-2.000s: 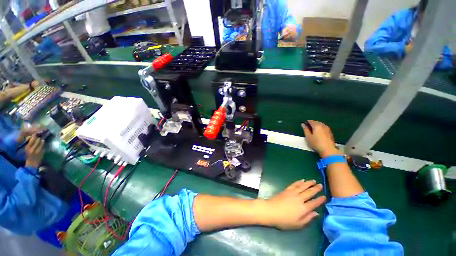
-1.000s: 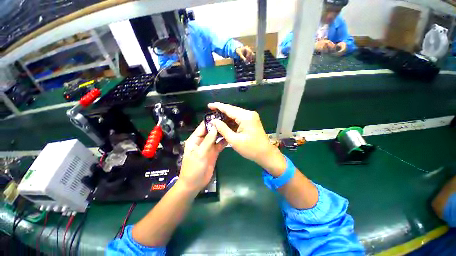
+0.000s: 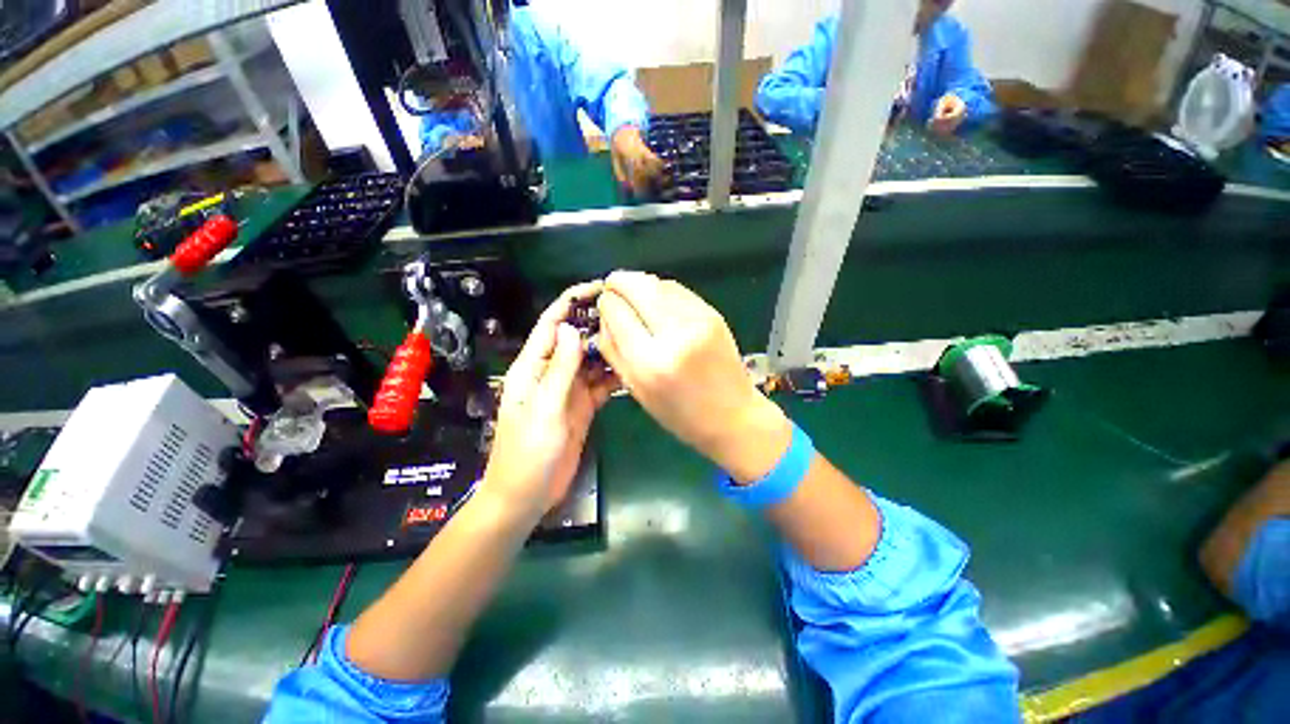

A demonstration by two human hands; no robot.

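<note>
A small dark electronic module (image 3: 584,314) with light spots is held up between my two bare hands, above the right end of the test fixture. My left hand (image 3: 535,410) grips it from the left and below. My right hand (image 3: 676,354), with a blue wrist strap, has its fingers on the module's right side and covers much of it. The black test fixture (image 3: 326,509) lies to the left, with two red-handled toggle clamps (image 3: 402,382) and a small lit red display.
A white vented box (image 3: 135,474) with leads stands at the left. A solder wire spool (image 3: 986,376) is at the right, beyond a white post (image 3: 835,198) with a small fitting (image 3: 809,381) at its foot. Workers in blue sit opposite; another person's arm (image 3: 1252,545) is at the right edge.
Both hands have come up from the bench and rail and now hold the module. Since one second ago, my right fingers have shifted over it. The view has turned right.
</note>
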